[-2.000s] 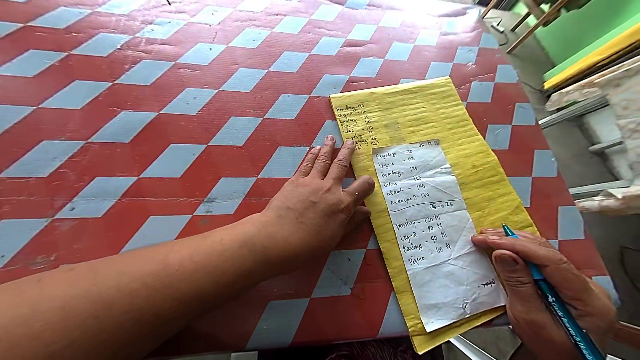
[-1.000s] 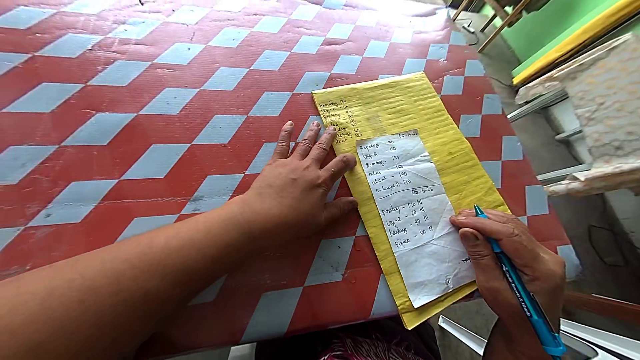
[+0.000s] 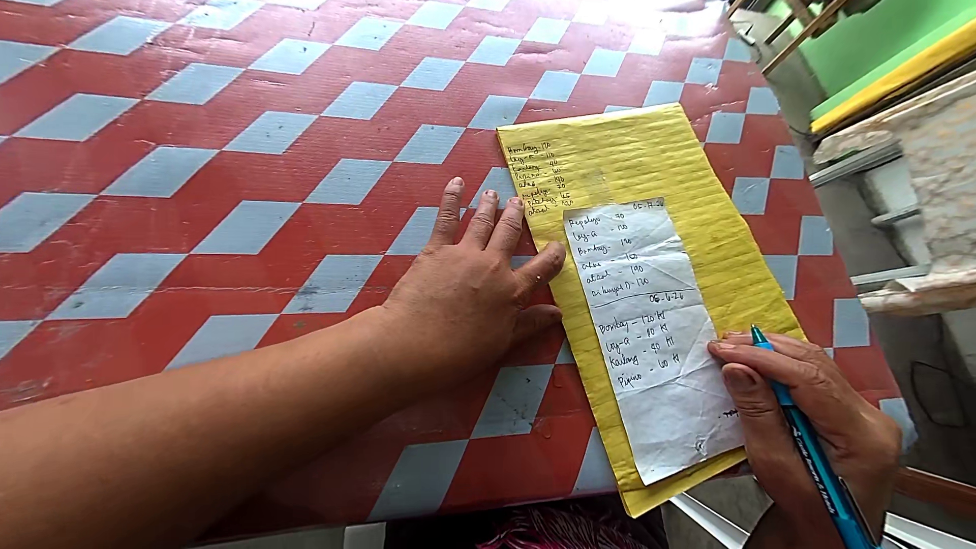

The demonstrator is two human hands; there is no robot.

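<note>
A creased white slip of paper (image 3: 663, 412) with handwritten lines lies on a yellow pad or folded yellow sheet (image 3: 648, 145), which also bears handwriting at its upper left. My left hand (image 3: 473, 282) rests with fingers spread on the table, its fingertips at the left edge of the yellow paper. In my right hand (image 3: 823, 419) is a teal ballpoint pen (image 3: 812, 450), its tip end pointing up and away from the slip. The right fingertips touch the slip's right edge.
The table (image 3: 259, 305) has a red cover with grey diamonds. Beyond its right edge are a marbled slab or cloth (image 3: 930, 175) on metal supports and a green surface with a yellow edge (image 3: 900, 84). Patterned fabric (image 3: 557, 526) shows below the near edge.
Both hands hold much the same pose at the papers, and the pen stays in my right hand. The view has shifted slightly.
</note>
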